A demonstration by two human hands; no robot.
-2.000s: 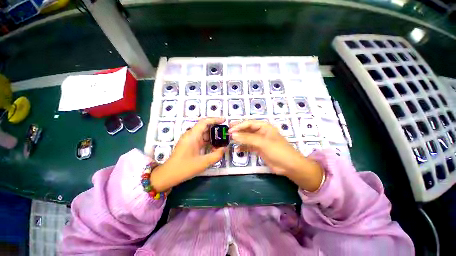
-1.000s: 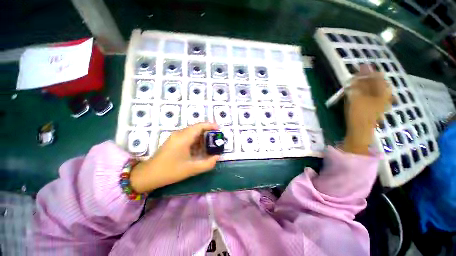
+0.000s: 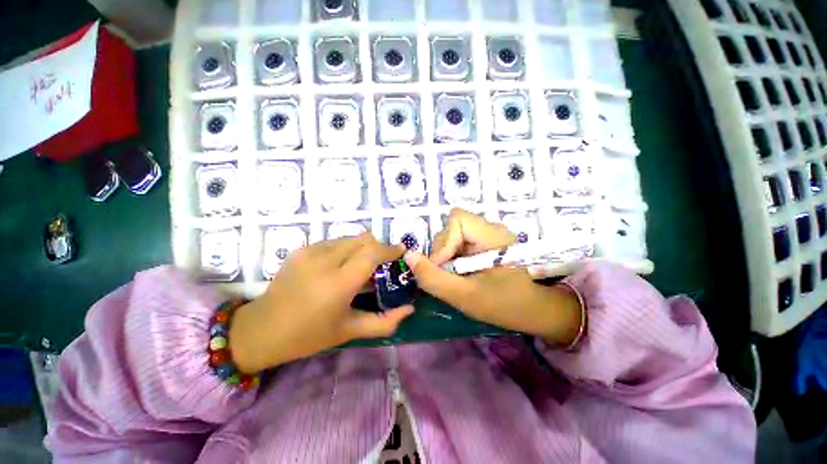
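Note:
My left hand (image 3: 308, 294) holds a black-faced watch head (image 3: 395, 283) between thumb and fingers, its face lit with white and green marks. My right hand (image 3: 490, 285) touches the upper right edge of the watch with its thumb or fingertip and holds a slim white marker pen (image 3: 530, 254) that points to the right. Both hands are over the front edge of the white compartment tray (image 3: 413, 80), which holds rows of face-down watches with dark central dots. My fingers hide part of its front row.
A red box (image 3: 113, 91) with a handwritten paper slip (image 3: 50, 91) stands at upper left. Two dark watches (image 3: 139, 169) and a silver-edged watch (image 3: 59, 240) lie below it. A second white tray (image 3: 731, 68) of dark watches stands at right. Blue fabric shows at lower right.
My right hand has come back from the right tray to the watch, with the white pen now in it. The watch stays in my left hand. The view has moved closer to the tray.

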